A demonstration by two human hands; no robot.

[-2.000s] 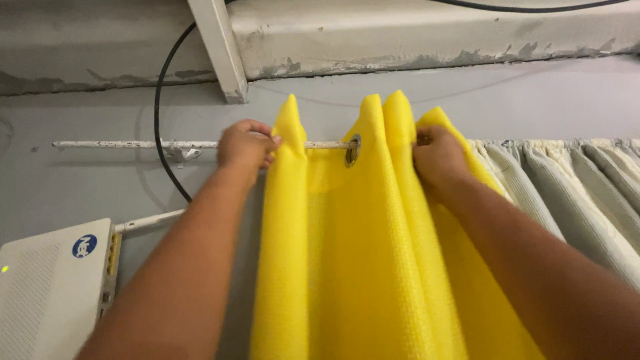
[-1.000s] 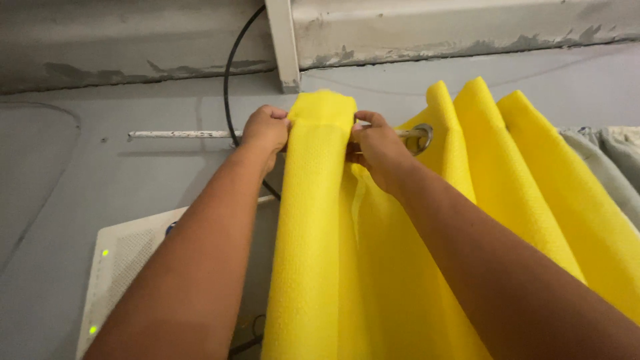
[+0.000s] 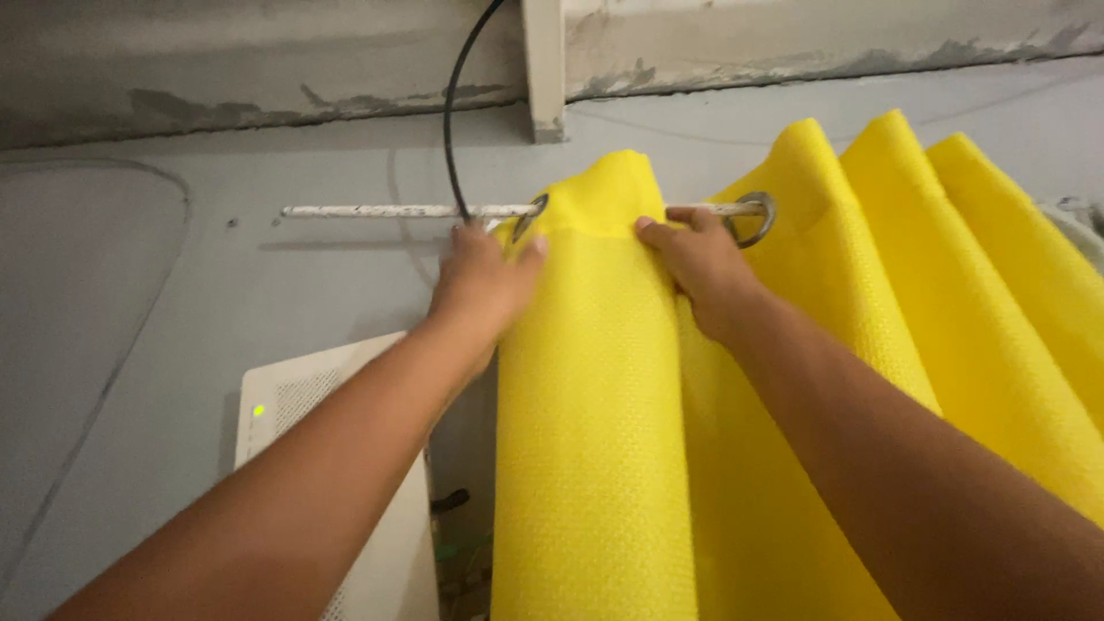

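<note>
A yellow curtain (image 3: 595, 388) with metal grommets hangs in folds on a thin white rod (image 3: 371, 211) whose paint is chipped. The rod passes through a grommet (image 3: 530, 216) at the curtain's left edge and another grommet (image 3: 759, 220) further right. My left hand (image 3: 487, 272) is at that left edge, just under the rod, blurred; whether its fingers grip the cloth does not show. My right hand (image 3: 703, 259) has its thumb against the front of the leftmost fold and its fingers behind it by the rod, pinching the cloth.
A black cable (image 3: 448, 112) hangs down across the rod beside my left hand. Below, a white router (image 3: 345, 379) with a green light is on the grey wall, partly behind my left forearm. A pale beam (image 3: 545, 69) ends above the curtain. Greyish fabric (image 3: 1078, 228) shows at the far right.
The leftmost yellow fold now has the rod showing through a grommet at its left edge, which was not visible one second ago. My right hand has moved left along the curtain since two seconds ago.
</note>
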